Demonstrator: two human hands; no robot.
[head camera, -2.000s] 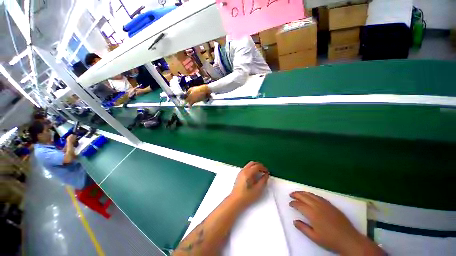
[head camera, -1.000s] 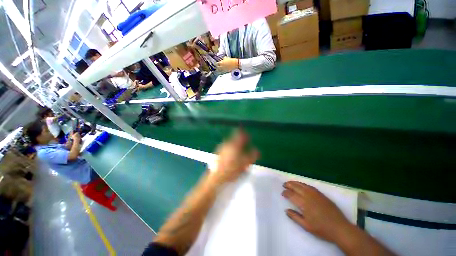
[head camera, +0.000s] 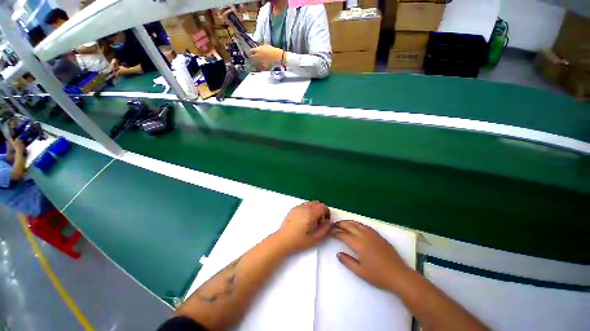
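Observation:
White sheets (head camera: 362, 300) lie on the bench under my hands, with a straight edge or crease running down between them. My left hand (head camera: 306, 224) rests at the sheets' far edge with its fingers curled; whether it pinches anything is hidden. My right hand (head camera: 370, 253) lies flat on the sheet, thumb apart, its fingertips close to my left fingers. A tiny dark spot shows between the fingertips, too small to name.
The green conveyor belt (head camera: 310, 161) runs beyond the sheets, behind a white rail (head camera: 187, 176). Dark hair dryers (head camera: 154, 120) lie on the belt at far left. A person (head camera: 304, 42) across the belt holds a dark dryer. A green bench top (head camera: 145, 216) is at left.
My left hand, lifted and blurred a second ago, is back on the sheets' far edge. My right hand has moved left on the sheets to my left fingers. The camera has turned right.

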